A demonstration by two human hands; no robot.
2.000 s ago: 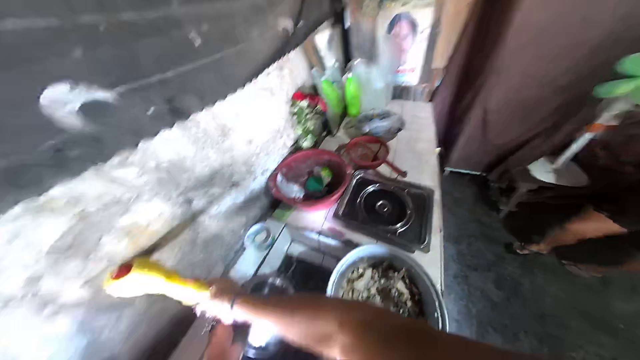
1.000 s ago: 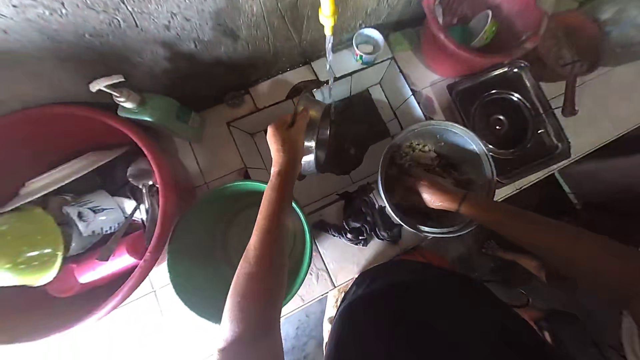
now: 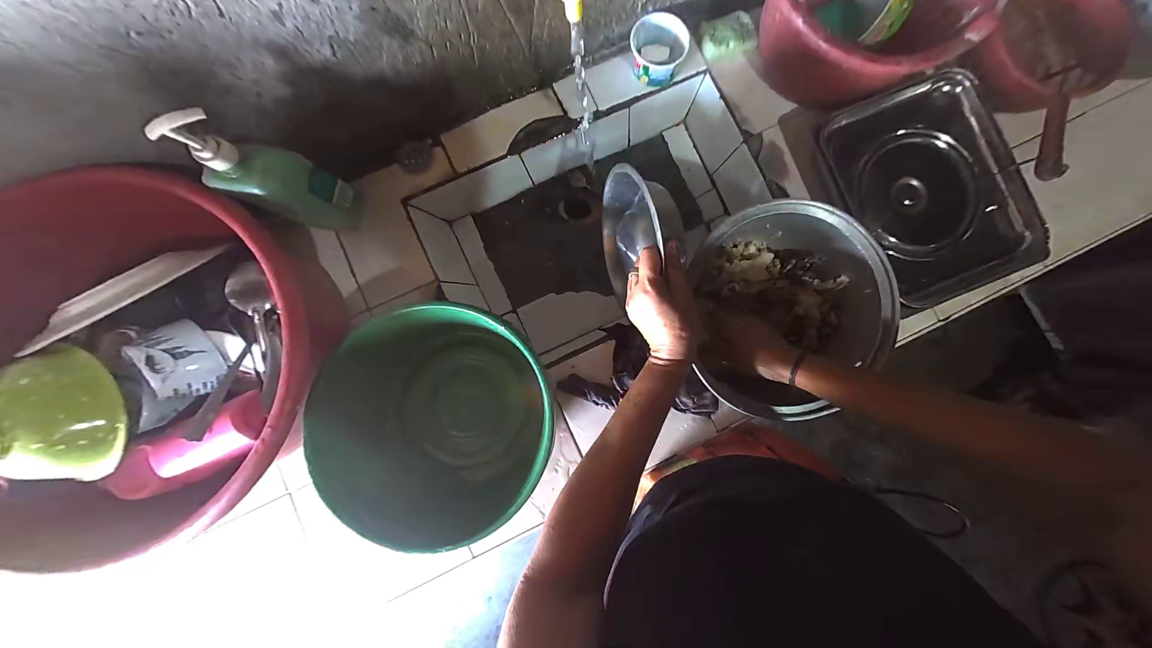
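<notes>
My left hand (image 3: 660,308) grips a small metal bowl (image 3: 630,229), tilted on its side over the right part of the tiled sink (image 3: 576,261). A stream of water (image 3: 580,85) falls from a yellow spout tip just left of the bowl. My right hand (image 3: 742,342) reaches into a large round metal pot (image 3: 886,306) that holds chopped, pale and dark food scraps (image 3: 792,283). Its fingers are in shadow among the scraps, so their grip does not show. A dark wet cloth (image 3: 630,369) lies below the bowl, by the sink's near edge.
On the left stand a large red basin (image 3: 292,333) of dishes, a green basin (image 3: 544,423) and a green pump bottle (image 3: 279,184). A plastic cup (image 3: 660,54) stands behind the sink. A single-burner stove (image 3: 936,189) and another red basin (image 3: 837,67) are at the right.
Two seconds ago a hand was at the yellow spout; now both hands are at the bowl and pot. Since one second ago the metal bowl has moved right, towards the pot. The view has swung down and left.
</notes>
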